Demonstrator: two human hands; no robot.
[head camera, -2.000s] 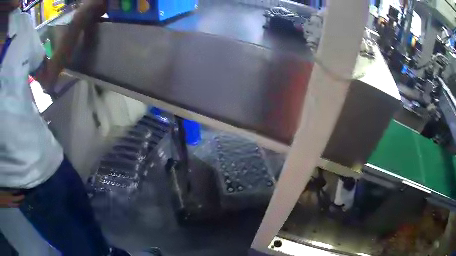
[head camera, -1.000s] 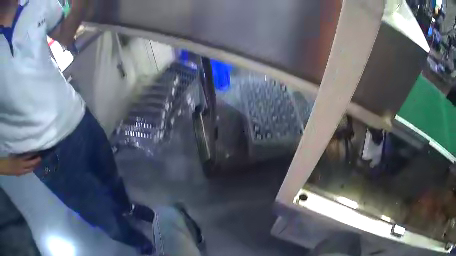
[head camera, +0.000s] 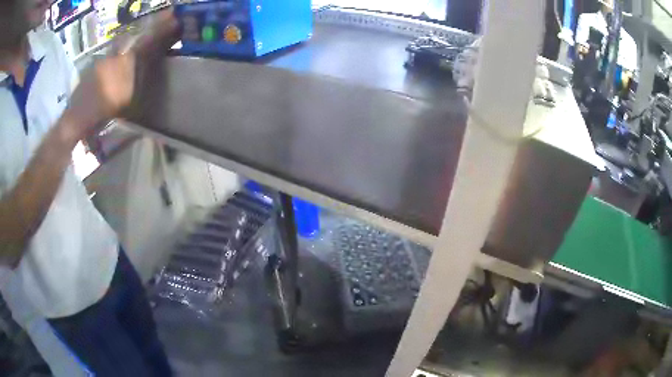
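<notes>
Neither of my hands is in the picture. Nearest in front of me is the long brushed-metal cover (head camera: 317, 121), running from the left to the off-white frame post (head camera: 486, 140). A bright blue control box (head camera: 282, 26) with a green and an orange button sits on its top at the upper left. The green conveyor belt (head camera: 619, 247) shows at the right, beyond the post. Another person (head camera: 59, 213) in a white shirt stands at the left, with a blurred raised hand (head camera: 110, 85) near the cover's left end.
On the floor below the cover lie ribbed trays (head camera: 203, 254) and a grey dotted panel (head camera: 376, 261), with a blue object (head camera: 306, 217) behind. A dark metal leg (head camera: 284, 272) stands between them. Black cables (head camera: 475, 298) hang under the belt side. Machinery fills the upper right.
The view dipped, then came back up, so the blue box shows again. The other person's lower hand has left the waist, and a forearm is now raised at the left.
</notes>
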